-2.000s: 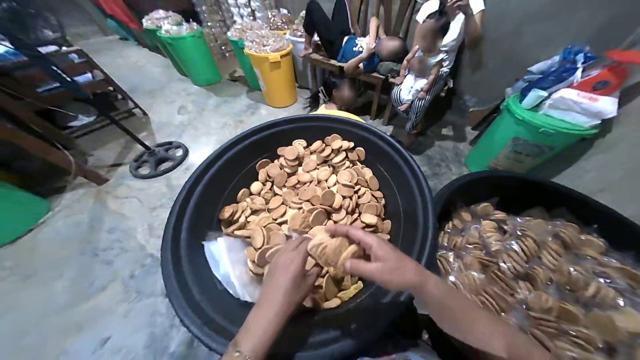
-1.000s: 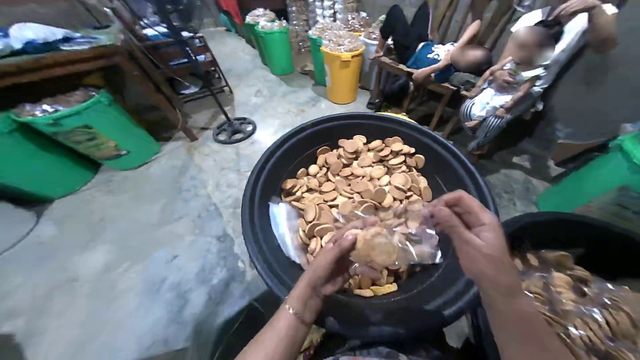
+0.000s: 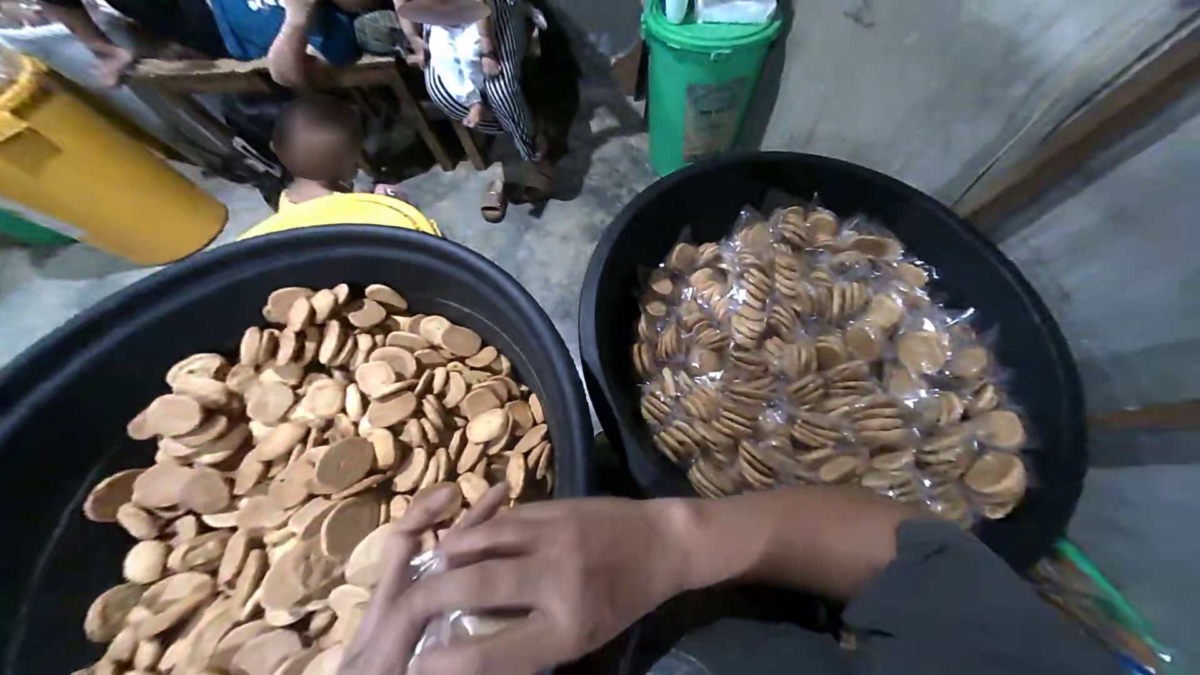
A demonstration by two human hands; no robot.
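Loose round cookies fill the black tub on the left. Over their near edge reaches my right hand, its fingers curled around a clear plastic bag; what the bag holds is mostly hidden behind the fingers. My left hand is outside the view. Many clear bags packed with cookies lie heaped in a second black tub on the right, beyond my forearm.
A green bin stands against the wall behind the tubs. At the upper left is a yellow bin. People sit on a wooden bench; a small child is just behind the left tub, close to its rim.
The view has swung right and closer to the tubs. My left hand, seen earlier holding a plastic bag of cookies with the right, has left the view.
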